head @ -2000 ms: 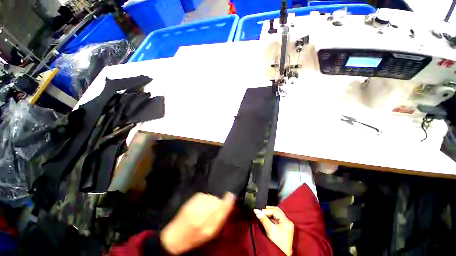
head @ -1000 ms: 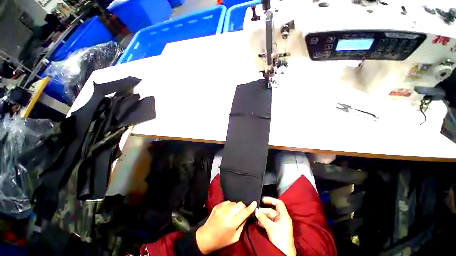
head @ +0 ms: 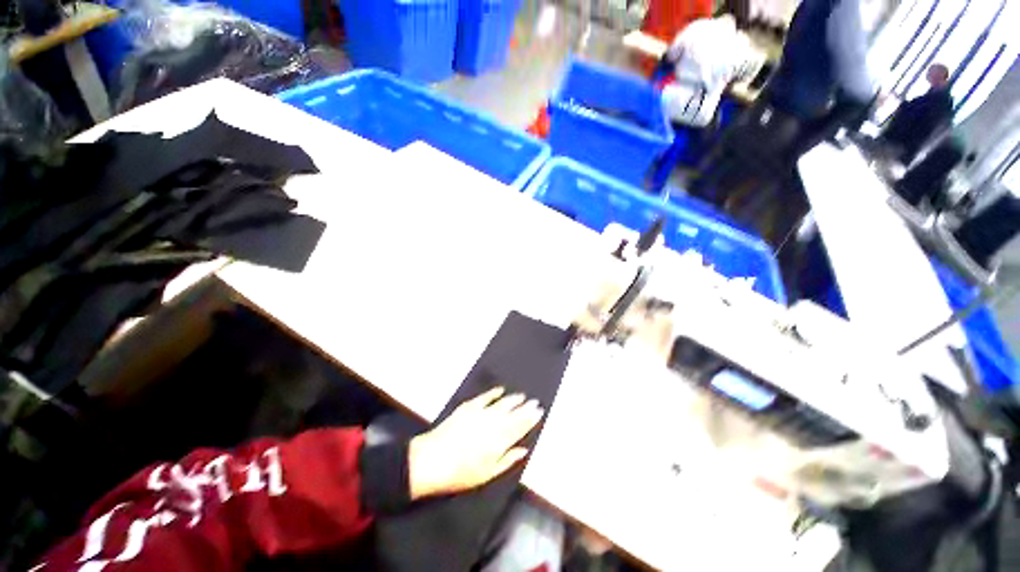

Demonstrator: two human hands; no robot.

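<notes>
A black cut panel (head: pixel 517 355) lies on the white table, its far end at the presser foot (head: pixel 582 335) of the sewing machine (head: pixel 772 380); its near part hangs over the table edge. My left hand (head: pixel 475 444) lies flat on the panel near the table edge, palm down, fingers somewhat apart and pointing toward the machine. My right hand is not in view. A heap of black and camouflage pieces (head: pixel 168 201) lies on the left of the table.
Blue crates (head: pixel 414 117) stand behind the table, with another blue bin (head: pixel 610 123) farther back. Clear plastic wrap (head: pixel 201 45) is at the far left. Several people are in the background, one in white (head: pixel 710 67). Another white table (head: pixel 872 235) is at the right.
The view has turned and tilted. My left hand has moved from the panel's near end up to the table edge, flat on the panel. My right hand has left the view.
</notes>
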